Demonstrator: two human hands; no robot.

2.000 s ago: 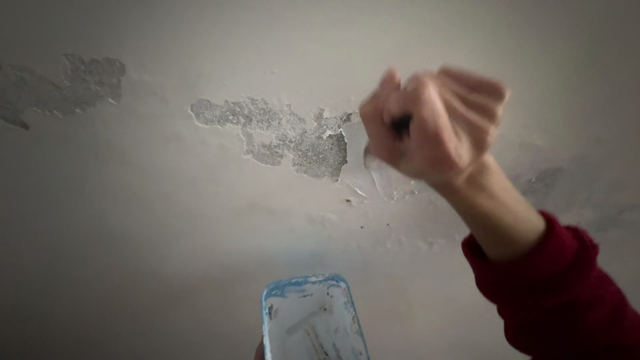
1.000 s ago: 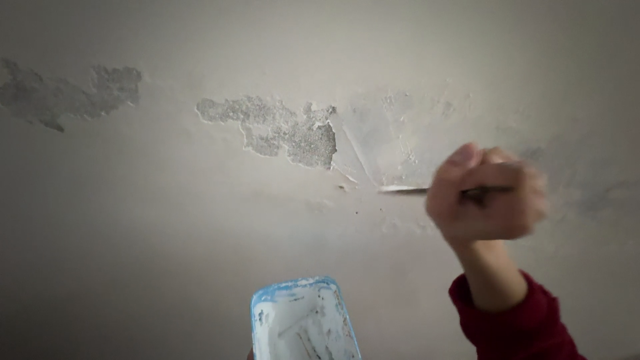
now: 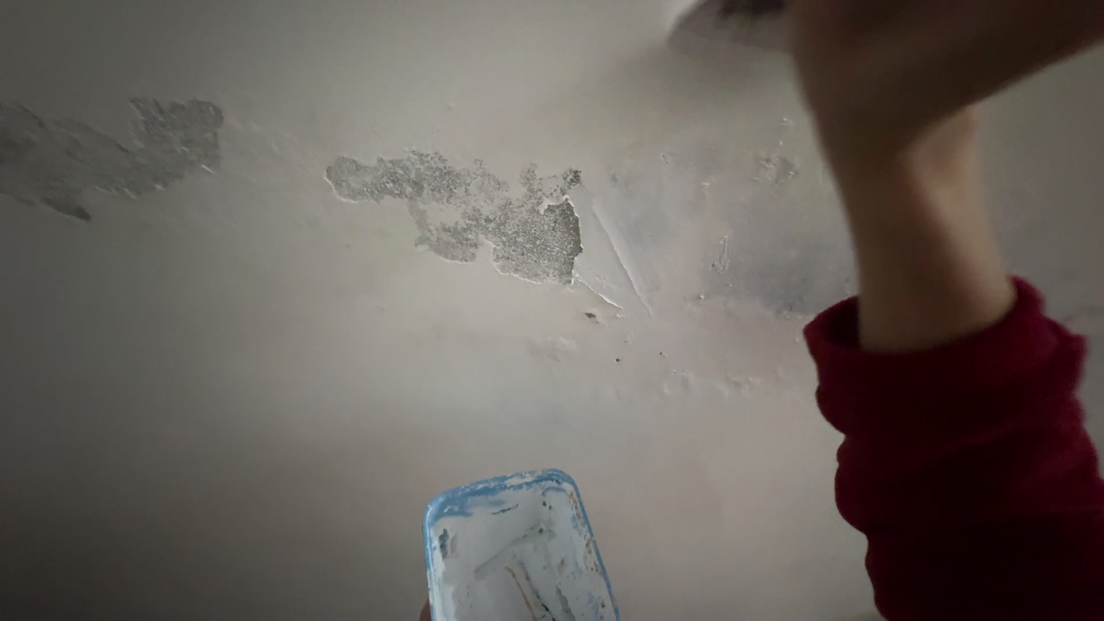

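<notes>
My right hand (image 3: 914, 60) is raised at the upper right, blurred and cut off by the top edge, below it a dark red sleeve. It grips a dark, blurred flat tool (image 3: 729, 24), likely a putty knife, over the upper wall. At the bottom centre stands a blue plastic tray (image 3: 496, 492) smeared with white filler. Only a fingertip of my left hand (image 3: 425, 611) shows at the tray's left edge; the rest is hidden. A ridge of smoothed filler (image 3: 619, 250) lies just right of a bare grey patch (image 3: 535, 237) in the wall.
The off-white wall (image 3: 259, 388) fills the view. Another bare grey patch (image 3: 177, 147) with flaking edges is at the left. Small pits and bumps (image 3: 720, 254) mark the surface right of the centre, where the wall looks greyish.
My right hand has moved up from beside the filler ridge to the top right, the tool with it. The tray has stayed at the bottom centre.
</notes>
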